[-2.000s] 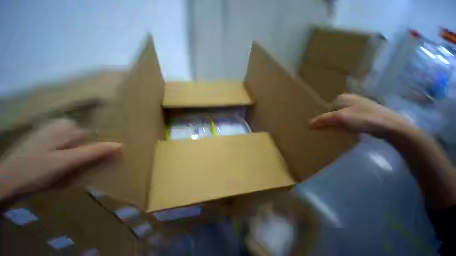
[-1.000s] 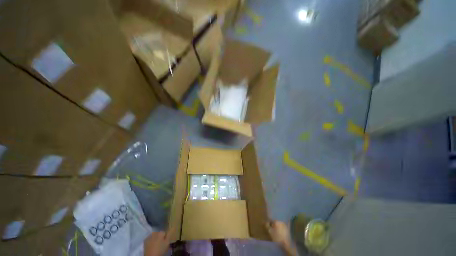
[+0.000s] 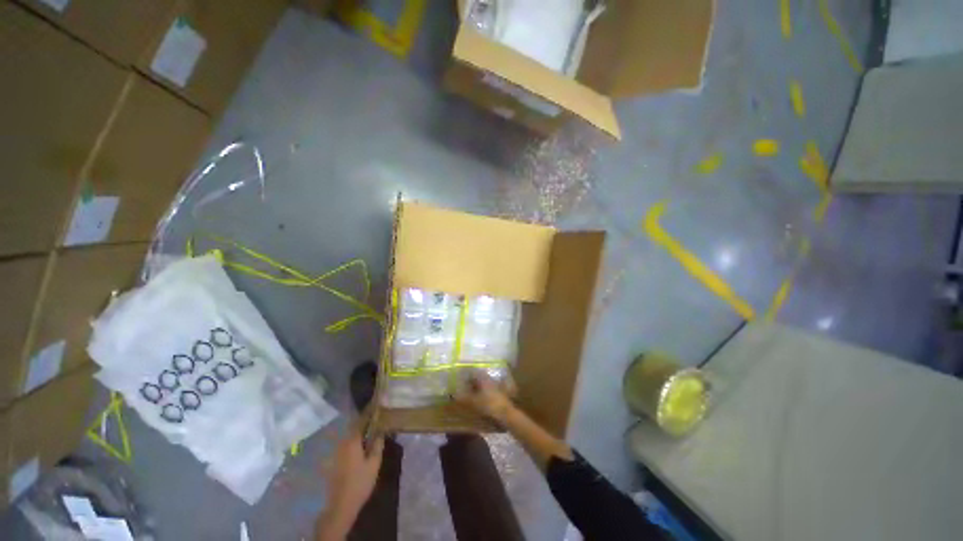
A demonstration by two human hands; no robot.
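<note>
An open brown carton (image 3: 473, 254) stands on the floor in front of me. In it lies a whitish tray bundle (image 3: 431, 328) crossed by yellow strapping (image 3: 460, 336). My left hand (image 3: 361, 456) is closed on the carton's near left edge. My right hand (image 3: 488, 399) reaches inside over the near part of the bundle, its fingers curled at the strapping; the fingertips are small and slightly blurred.
White foam (image 3: 190, 306) with dark rings lies at left beside loose yellow strapping (image 3: 306, 280). Stacked cartons (image 3: 137, 137) line the left. Another open carton (image 3: 649, 48) stands ahead. A yellow-topped drum (image 3: 667, 394) stands right, beside a grey cabinet-like surface (image 3: 813, 433).
The view has moved closer over the carton. My right hand has left the carton's right flap and moved inside onto the bundle. My left hand has stayed at the left edge. The near flap no longer covers the opening.
</note>
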